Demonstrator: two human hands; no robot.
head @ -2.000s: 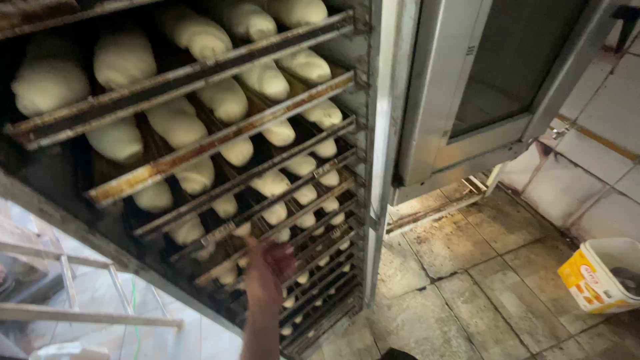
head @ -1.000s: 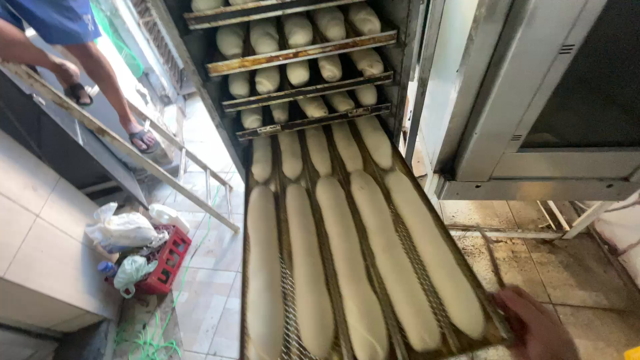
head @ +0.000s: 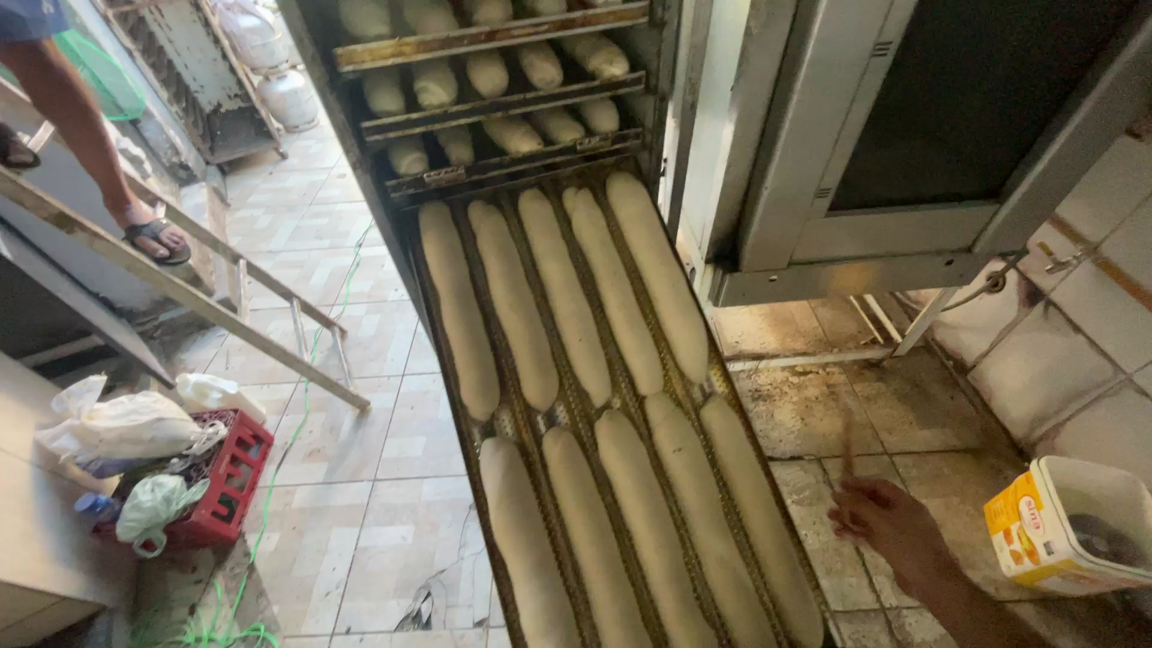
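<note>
My right hand (head: 886, 526) is to the right of a pulled-out baking tray. Its fingers pinch a thin, blurred stick-like tool (head: 847, 443) that points up; its kind cannot be told. Long raw dough loaves (head: 576, 297) lie in the grooves of the perforated metal tray (head: 715, 364), in two rows. The tray's far end rests in a tall metal rack (head: 670, 81), and its near end runs out of the view. More dough loaves (head: 513, 135) sit on the trays above. My left hand is out of view.
An oven door (head: 855, 279) with dark glass stands at right, above a white plastic tub (head: 1035, 531). At left are a ladder (head: 216, 315) with a person's leg and sandalled foot (head: 155, 236), a red crate (head: 243, 477) with bags, and a green cord (head: 301, 405) on the tiled floor.
Two seconds ago a hand was at the rack's front with the trays in; one second ago the tray was out. Since then my right hand has moved away from the tray's right edge.
</note>
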